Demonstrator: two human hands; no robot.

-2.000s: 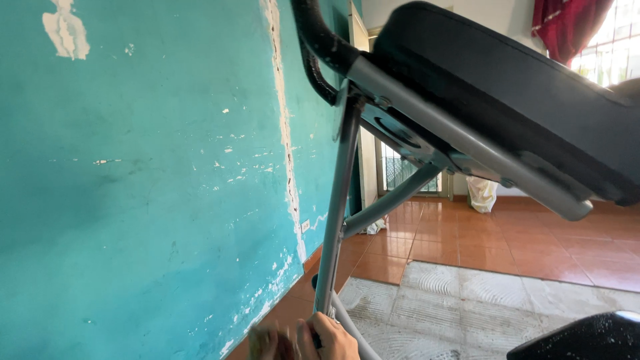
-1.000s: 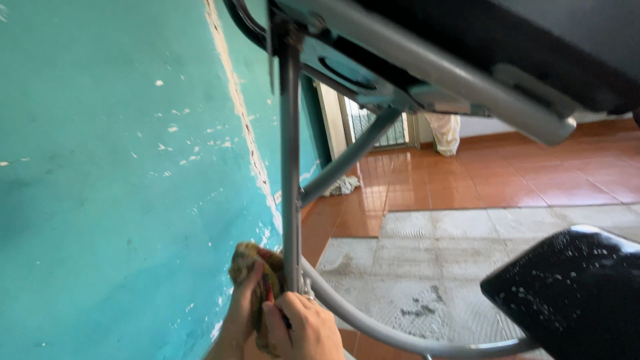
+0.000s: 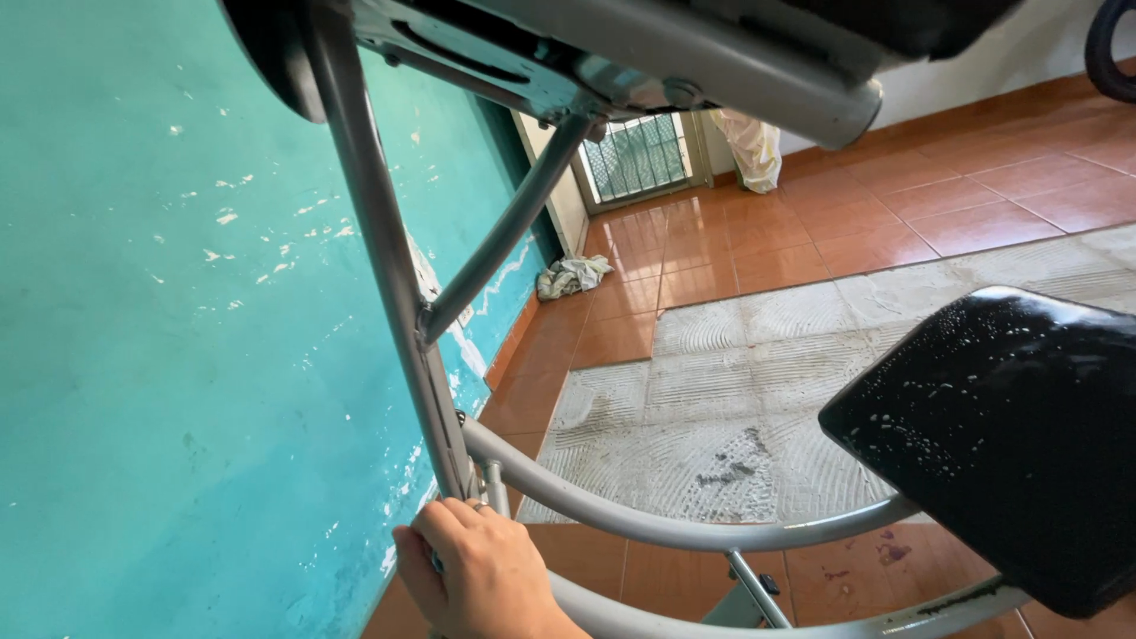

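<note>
My right hand (image 3: 484,568), with a ring on one finger, is closed around the lower part of an upright grey metal tube (image 3: 382,222) of a frame that looks like exercise equipment. Just right of the hand is a short metal pin (image 3: 494,486), beside a curved grey tube (image 3: 674,528). A thinner brace (image 3: 510,226) joins the upright to the frame's underside. A black padded seat (image 3: 994,444) with whitish specks is at the right. My left hand is out of view.
A teal wall (image 3: 177,311) with chipped paint stands close on the left. Orange floor tiles (image 3: 852,213) surround a patch of bare, ridged mortar (image 3: 710,382). A crumpled cloth (image 3: 572,277) lies by the wall, and a pale bag (image 3: 753,151) stands near the barred door (image 3: 637,160).
My left hand, which held a brownish cloth beside the tube a second ago, has left the view. My right hand remains at the upright tube. The view has shifted, showing more of the curved tubes.
</note>
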